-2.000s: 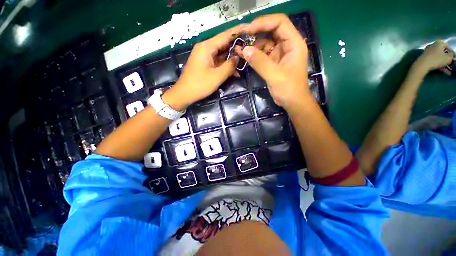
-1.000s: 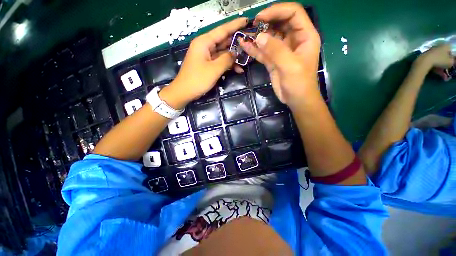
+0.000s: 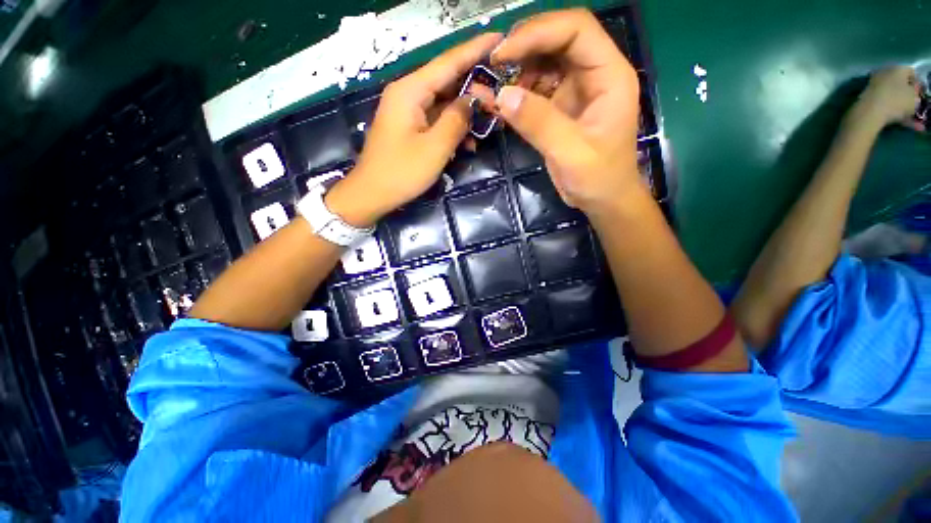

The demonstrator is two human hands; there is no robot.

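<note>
My left hand holds a black housing with a thin white rim at its fingertips, above the far part of the black blister tray. My right hand pinches a small dark, shiny part between thumb and finger at the housing's right edge. The fingers hide much of both parts. White square units with dark centre marks sit in the tray's left and middle pockets. Several white-rimmed black housings lie in the nearest row.
A pale strip runs along the tray's far edge, with a pile of small white parts. More white bits lie on the green surface at right. A second black tray is at left. Another person's arm is at right.
My right hand moved away from the housing with the small part, then came back against it. The housing has shifted slightly left. The other person's hand at right has moved a little.
</note>
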